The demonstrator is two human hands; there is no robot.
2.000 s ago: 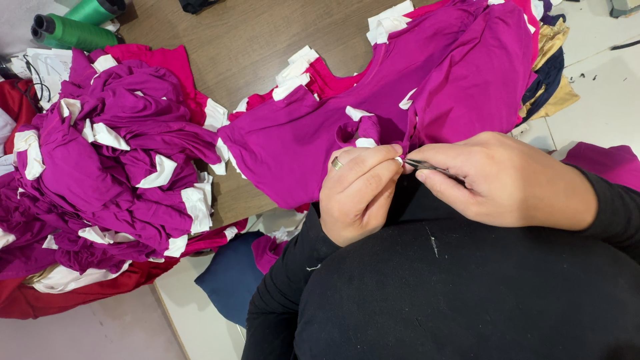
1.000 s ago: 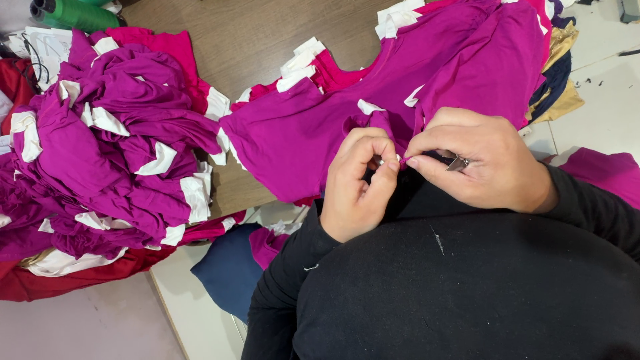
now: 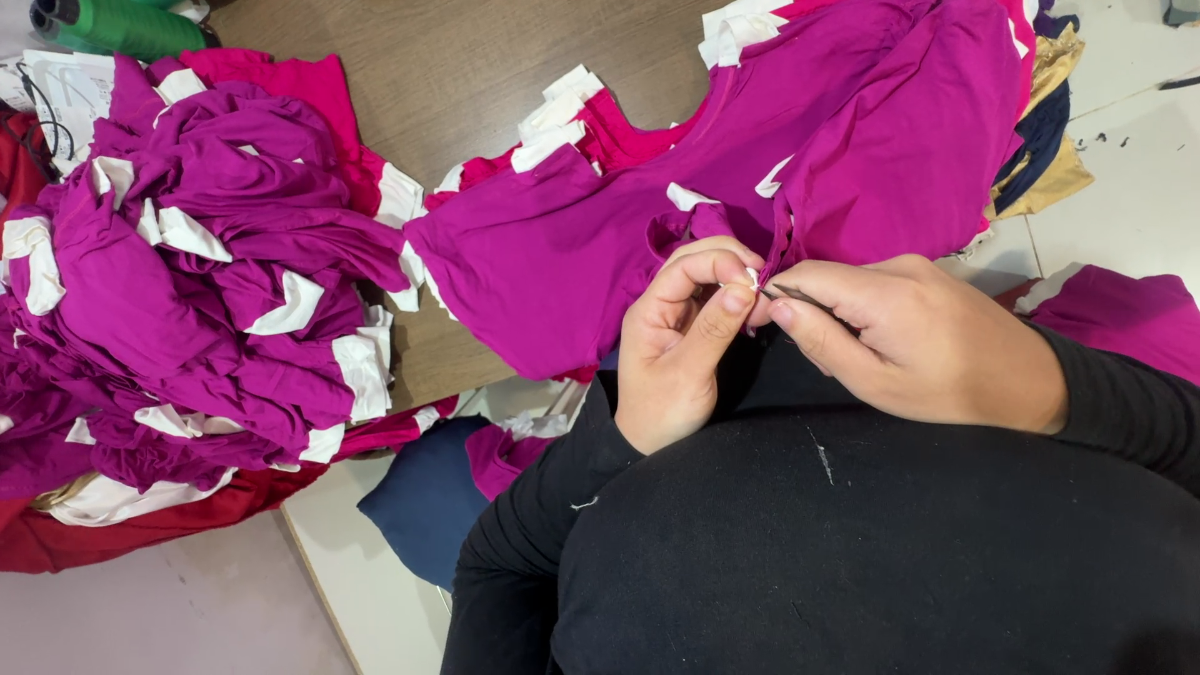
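Observation:
A magenta fabric garment piece (image 3: 562,262) with white strips at its edges lies over the wooden table and down to my lap. My left hand (image 3: 684,337) pinches a small white bit of material (image 3: 753,279) at the garment's near edge between thumb and index finger. In my right hand (image 3: 909,342) is a small dark metal tool with pointed tips (image 3: 797,298), perhaps thread snips or tweezers; most of it is hidden by the fingers. Its tips meet the white bit beside my left fingertips.
At left is a heap of magenta garments (image 3: 187,262) with white strips. Green thread cones (image 3: 131,28) lie at the table's top left. Red-pink pieces (image 3: 609,127) sit under the garment on the wooden table (image 3: 450,56). Navy cloth (image 3: 422,506) hangs below, above the tiled floor (image 3: 347,562).
The tool's tips, turned away from the left fingers a second ago, now point at the white bit. Both hands have stayed close together at the garment's edge.

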